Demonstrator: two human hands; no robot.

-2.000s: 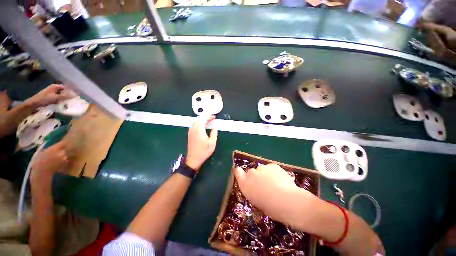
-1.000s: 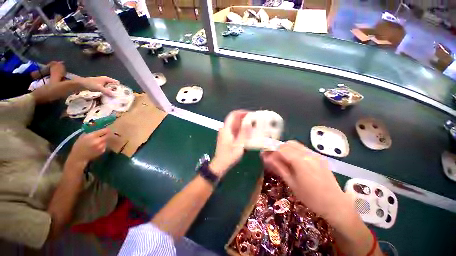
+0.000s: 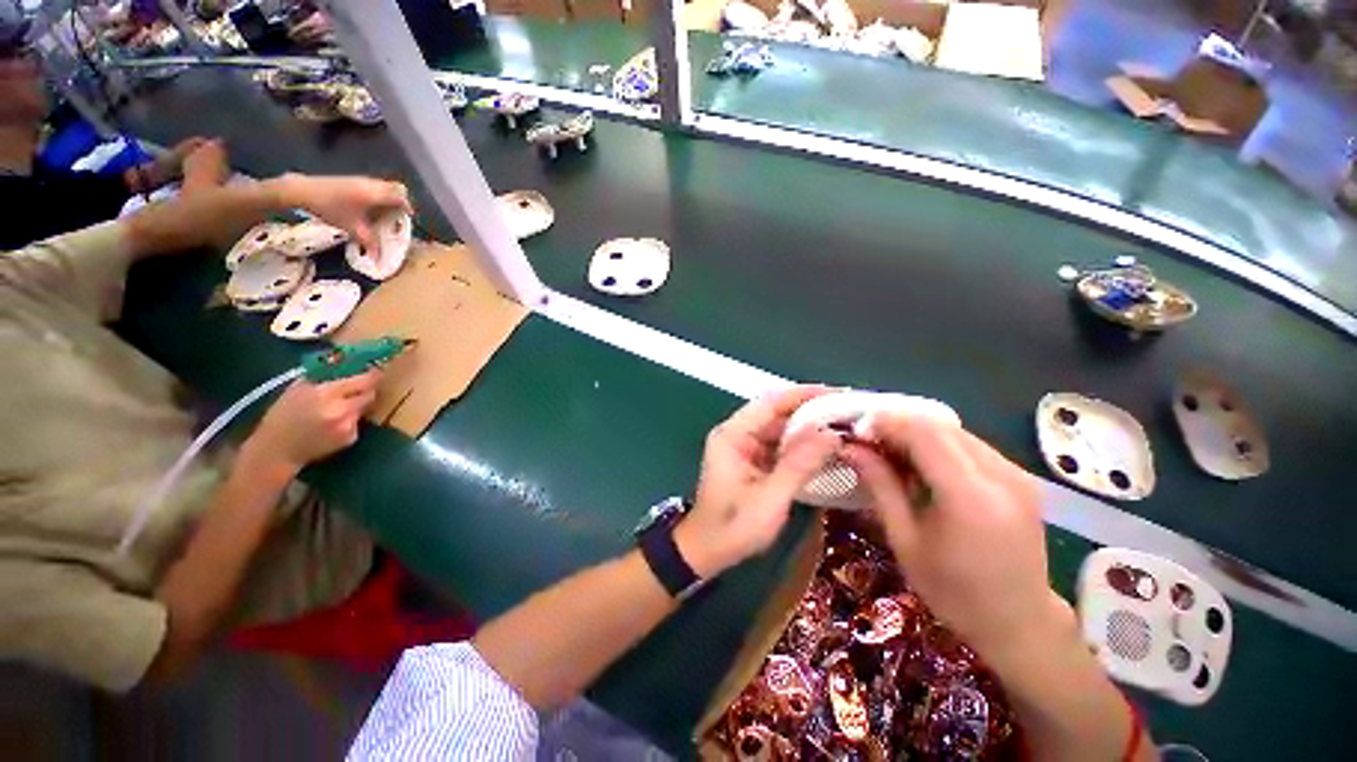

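My left hand grips the left side of a white cover, held tilted above the back edge of the parts box; its speaker grille shows between my hands. My right hand is at the cover's right side, fingers pressed on its face. A small dark bit shows at my fingertips; whether it is a trim piece I cannot tell. The open parts box below holds glittering reddish-copper trim pieces, partly hidden by my right forearm. A reference cover lies right of the box, grille and holes up.
The green conveyor belt beyond the pale rail carries white covers and a wired subassembly. A slanting grey post stands at left. A neighbour there holds a green glue gun over a cardboard mat, beside several covers.
My left hand took a cover off the belt and brought it above the box. My right hand left the box and is now on the cover, which has been turned grille side up. The view has swung left.
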